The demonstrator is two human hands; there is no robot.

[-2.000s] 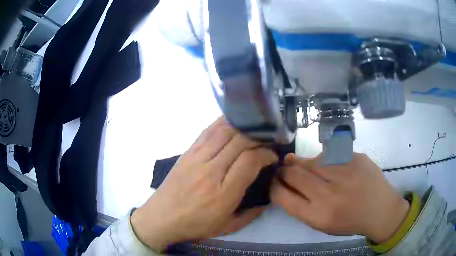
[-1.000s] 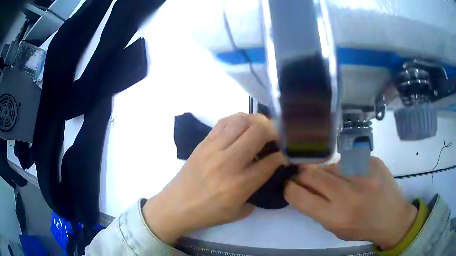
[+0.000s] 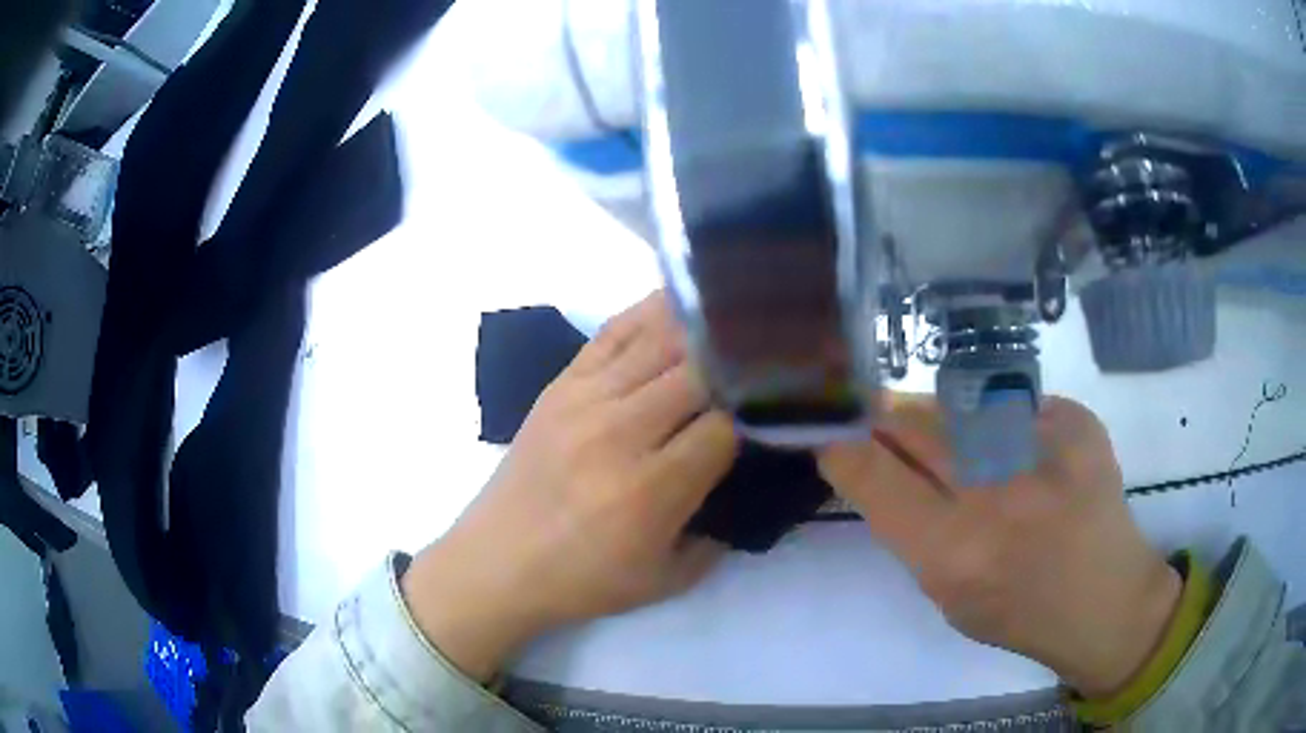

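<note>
A black fabric strip (image 3: 762,498) lies on the white table under the sewing machine head (image 3: 945,186). Its short end shows at the left of my left hand, flat on the table. My left hand (image 3: 595,480) holds the strip, with its fingertips partly behind the chrome thread take-up guard (image 3: 766,272). My right hand (image 3: 988,530) has its fingertips at the right edge of the strip, near the guard's lower end. The needle and presser foot are hidden behind the guard and fingers.
Spare black strips (image 3: 229,287) drape over the table's left side. A grey unit with a round vent (image 3: 43,322) stands at far left. The thread tension knob (image 3: 1149,315) and a grey-blue attachment (image 3: 993,430) hang above my right hand. A measuring tape (image 3: 802,716) runs along the front edge.
The view has shifted, so the guard sits further left than a second ago. The dark fabric between my hands shows a different, more angular shape. Both hands stay near the guard.
</note>
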